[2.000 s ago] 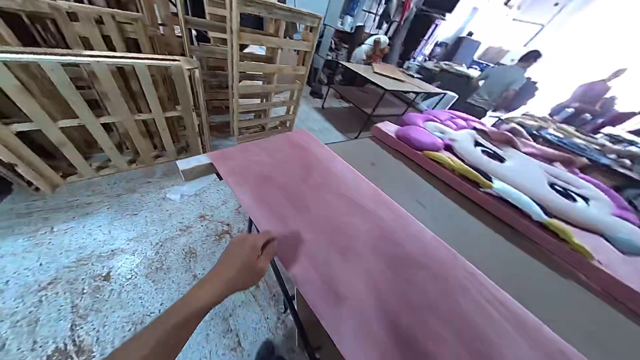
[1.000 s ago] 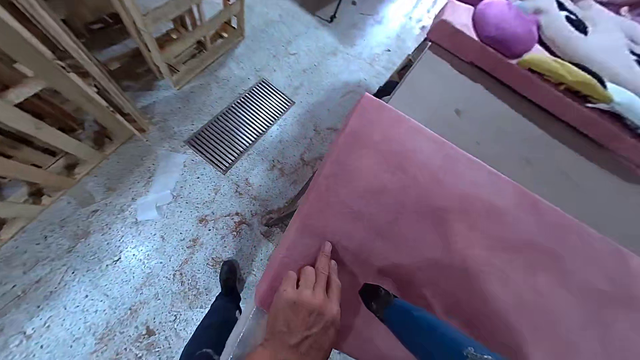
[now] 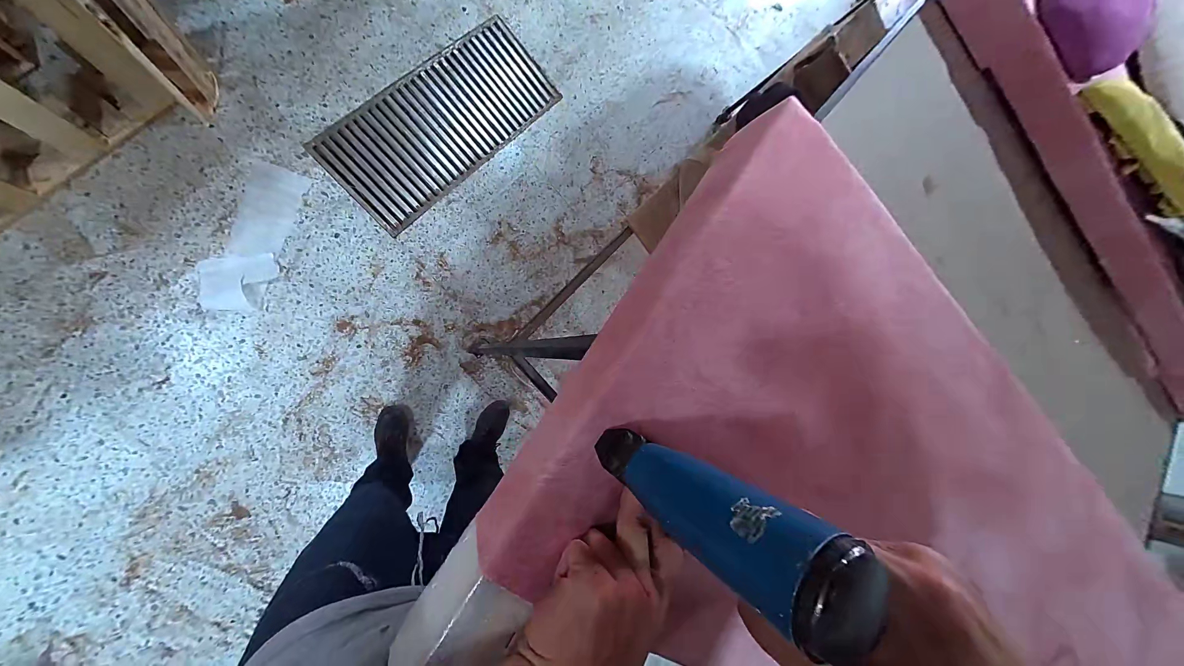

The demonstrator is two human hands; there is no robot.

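A long panel covered in pink plush fabric (image 3: pixel 768 324) runs from its far corner to the bottom right. My left hand (image 3: pixel 601 592) is at its near left edge, fingers curled in on the fabric; their tips are partly hidden. Over the panel, my right hand (image 3: pixel 925 601) is wrapped around a blue hand tool, seemingly a pneumatic staple gun (image 3: pixel 721 527), mostly hidden behind the tool's rear end. Its black nose points up and left, close to the edge and just beyond my left fingers. Whitish material (image 3: pixel 472 610) shows at the panel's near left corner.
Metal table legs (image 3: pixel 555 348) stand under the panel, near my shoes (image 3: pixel 395 430). A floor grate (image 3: pixel 435 125), white scraps (image 3: pixel 264 217) and a wooden frame (image 3: pixel 102 102) lie left. On the right are a grey surface (image 3: pixel 980 185) and a pink-edged padded piece (image 3: pixel 1064 157).
My left hand has gone from an extended finger on the pink panel to curled fingers at its edge. The blue tool has come further into view, its nose closer to that edge.
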